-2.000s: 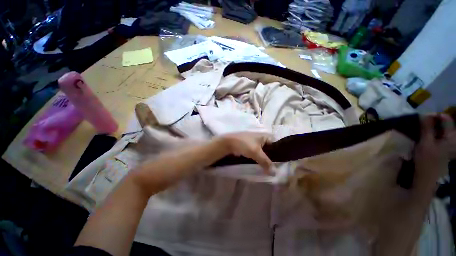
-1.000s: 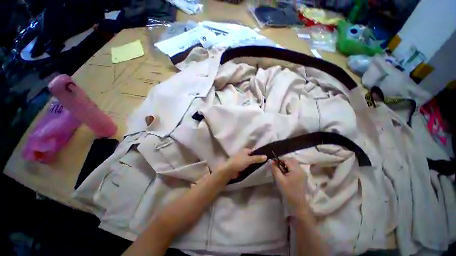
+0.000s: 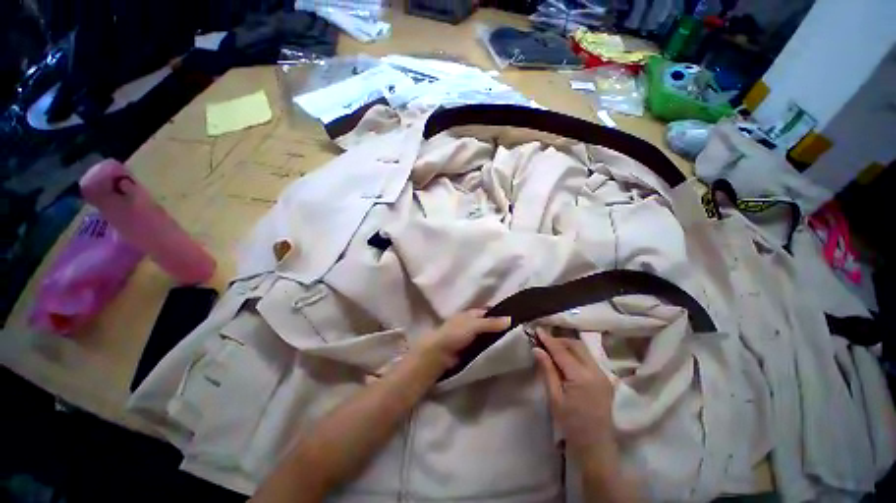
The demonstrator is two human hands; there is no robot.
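A cream jacket lies heaped in front of me with a dark contrast band curving across it. My left hand pinches the jacket at the band's left part, thumb and fingers on the edge. My right hand is just right of it and holds small dark thread snips, mostly hidden in the fingers, with their tips at the seam just below the band. Another dark band arcs along the far side of the heap.
A pink bottle, a pink plastic bag and a black phone-like object lie at left. A yellow note and white papers lie beyond. More cream jackets lie at right. A green basket stands far right.
Since two seconds ago the raised band has come down onto the heap, and my right hand has come in from the far right. Since one second ago, the snips have moved slightly left and down.
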